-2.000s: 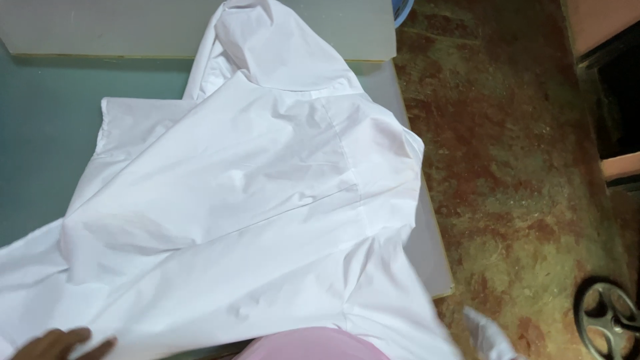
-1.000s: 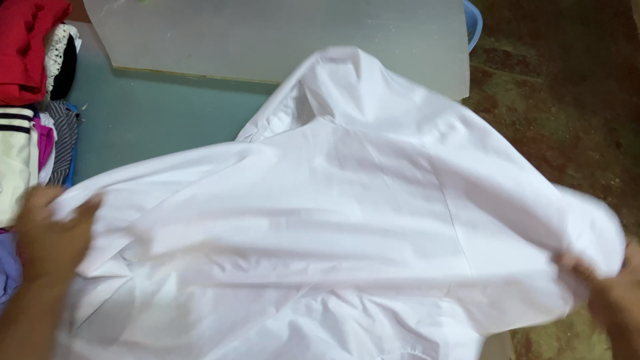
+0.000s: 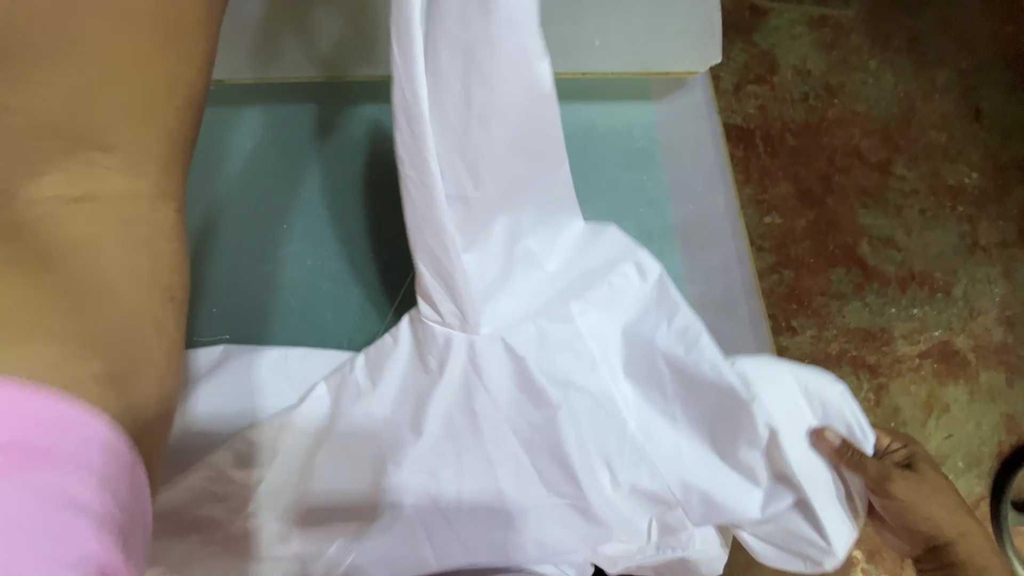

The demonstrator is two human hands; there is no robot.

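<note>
A white garment (image 3: 512, 416) with a sleeve (image 3: 496, 136) lies over a green table (image 3: 296, 232), the sleeve stretching up past the top edge of the view. At the lower right, my right hand (image 3: 896, 480) grips a bunched part of the garment beyond the table's side edge, thumb on top. My left forearm, large and close to the camera, reaches up along the left side under a pink sleeve. The left hand itself is outside the view, so what it holds is hidden.
A pale grey board (image 3: 640, 36) with a yellowish edge lies across the table's far part. Right of the table is a stained reddish-brown floor (image 3: 848, 200). Part of a dark round rim (image 3: 1008, 496) shows at the lower right.
The left arm has moved up and forward, its hand leaving the view. A sleeve now extends straight over the board. The right hand still grips the garment at the right.
</note>
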